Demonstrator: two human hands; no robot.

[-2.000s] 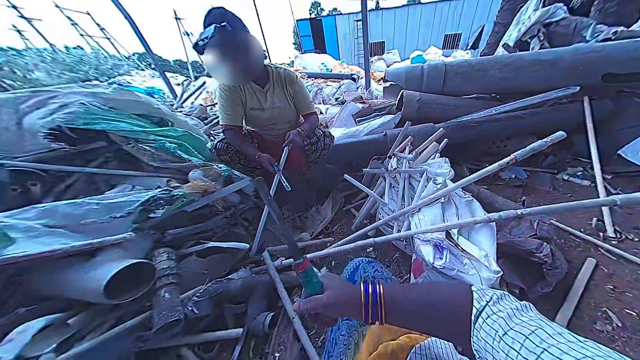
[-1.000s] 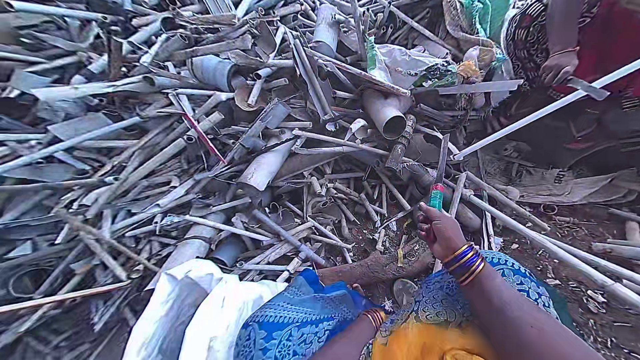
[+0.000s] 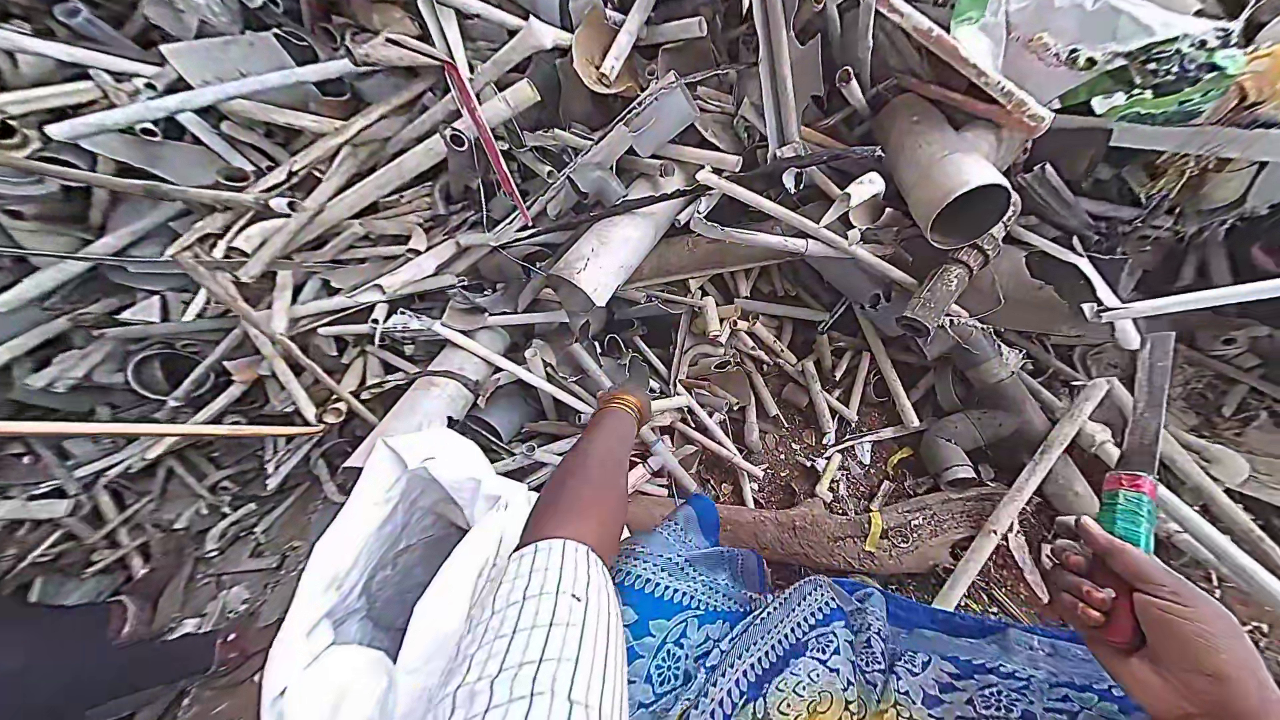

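Note:
My right hand grips the red and green wrapped handle of a long-bladed hand tool at the lower right. Its flat metal blade points up, clear of my fingers. My left hand, with bangles at the wrist, reaches into a heap of cut plastic pipes. A grey pipe runs diagonally beside and behind the wrist; the fingers are mostly hidden, so a hold on it cannot be made out. Short pipe pieces lie just right of this hand.
A thick wooden log lies in front of my patterned blue cloth. A white sack stands by my left arm. A wide pipe fitting and an elbow rest at the right. A long thin stick juts in from the left.
My left hand has moved from near my lap out into the pipe heap. My right hand still holds the bladed tool. The view has turned down and left, leaving the other person out of sight.

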